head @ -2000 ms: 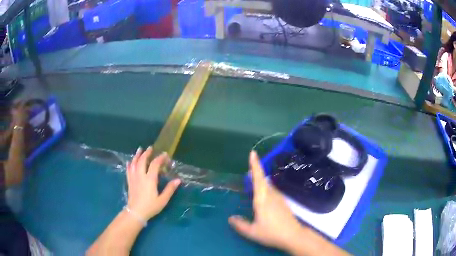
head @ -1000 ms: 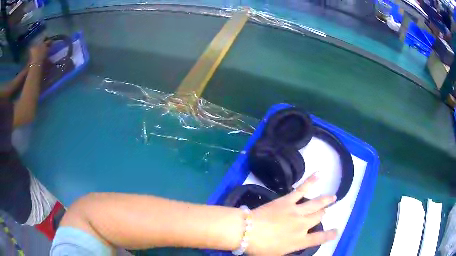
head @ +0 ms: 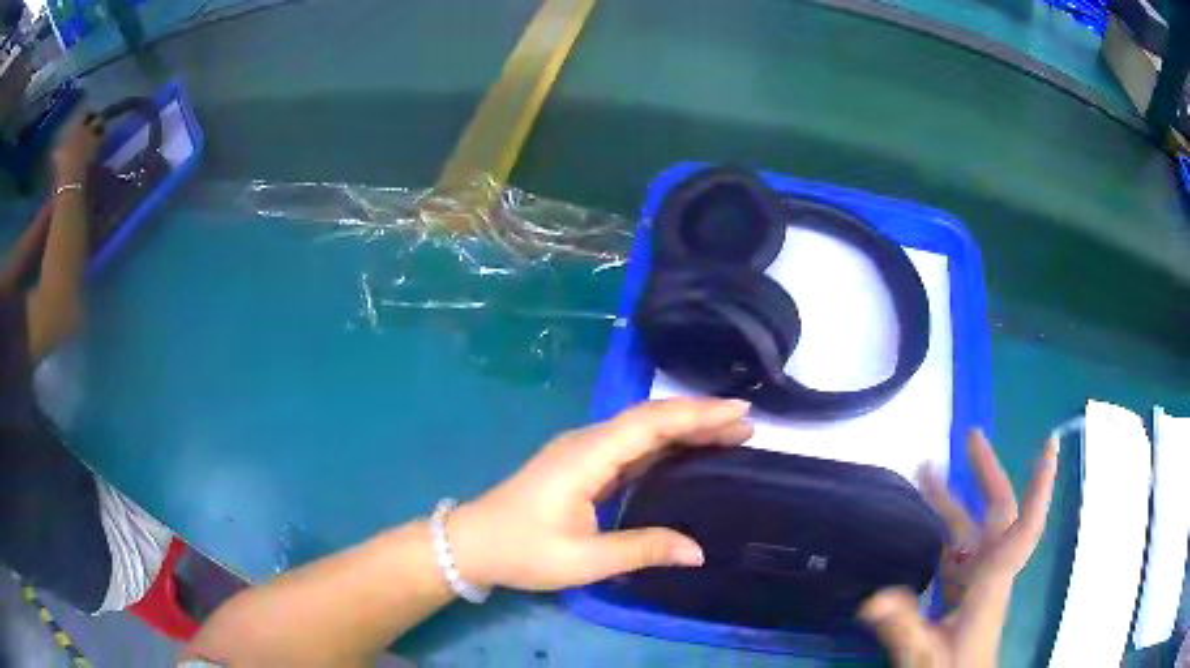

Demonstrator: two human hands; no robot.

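A black oval part [head: 783,542] lies in the near half of a blue tray [head: 972,326], with small print showing on its upper face. Black over-ear headphones [head: 835,398] lie in the tray's far half, cups at left, band curving right. My left hand [head: 574,502], with a beaded bracelet, holds the part's left end, fingers along its far edge and thumb over its face. My right hand [head: 972,561], slightly blurred and cut off by the bottom edge, is at the part's right end with fingers spread; whether it touches is unclear.
White strips [head: 1109,535] lie right of the tray. Wrinkled clear tape [head: 548,228] runs along the edge of the dark green conveyor [head: 731,91], crossed by a yellow-brown band [head: 516,98]. At left, another person's arm [head: 59,261] reaches to another blue tray [head: 193,137].
My left hand has drawn back left from over the tray to the oval part's left end. My right hand has come back into view. The oval part is now more visible, its printed face showing.
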